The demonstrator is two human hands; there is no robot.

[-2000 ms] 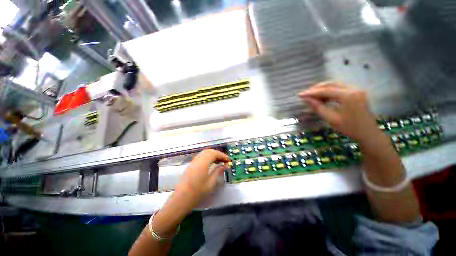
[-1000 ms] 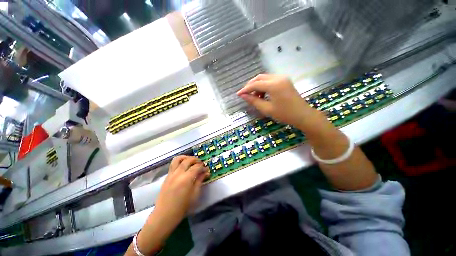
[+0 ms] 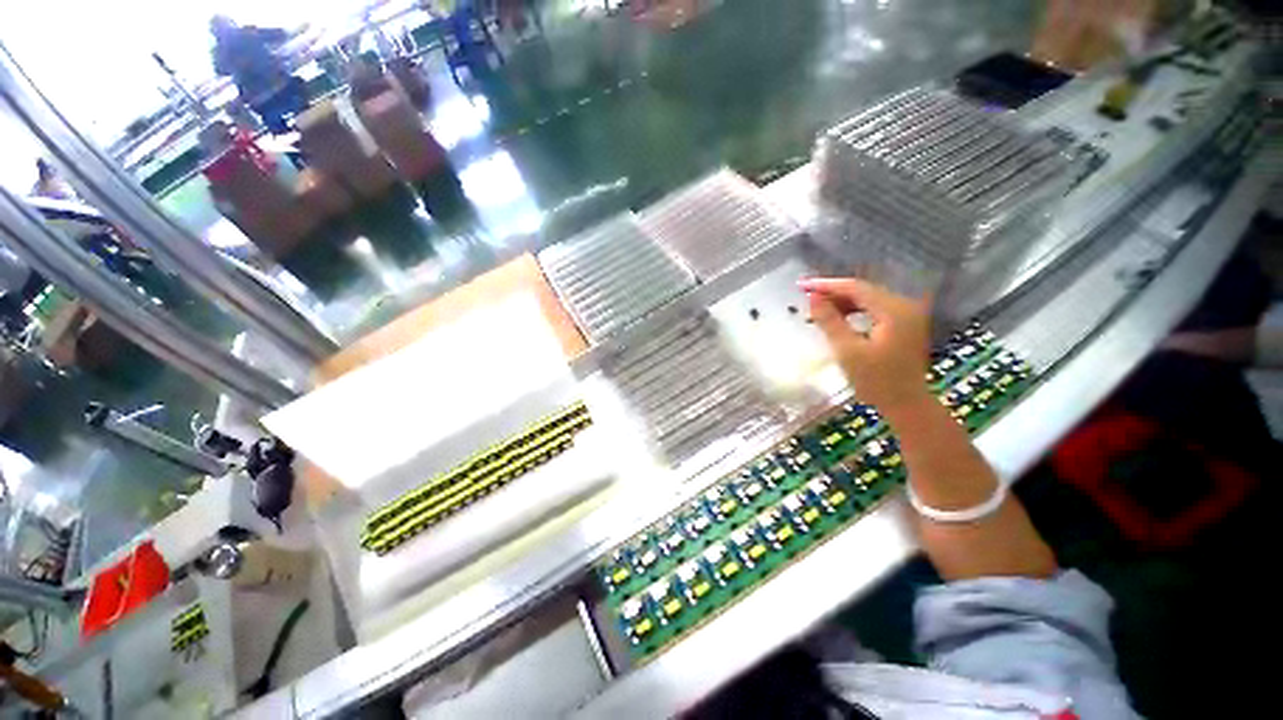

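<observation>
The green circuit board panel (image 3: 732,546) lies in the rail, with rows of blue, yellow and white parts. My right hand (image 3: 875,338) is raised over the far side of the panel, above the white surface. Its thumb and index fingertips are close together beside a few tiny dark loose components (image 3: 754,314). Whether something is pinched between them is too small to tell. My left hand is not in view. Yellow-and-black component rows (image 3: 479,478) lie on white foam (image 3: 486,549) at the left.
A ribbed clear component tray (image 3: 690,387) lies beside the foam, with more trays behind. A tall stack of clear trays (image 3: 943,176) stands behind my right hand. A red tray (image 3: 124,588) is at far left. The conveyor rail (image 3: 464,619) runs along the front.
The view has shifted, showing more floor and the tray stack. My right hand has moved from over the ribbed tray to the loose dark components. My left hand has left the picture.
</observation>
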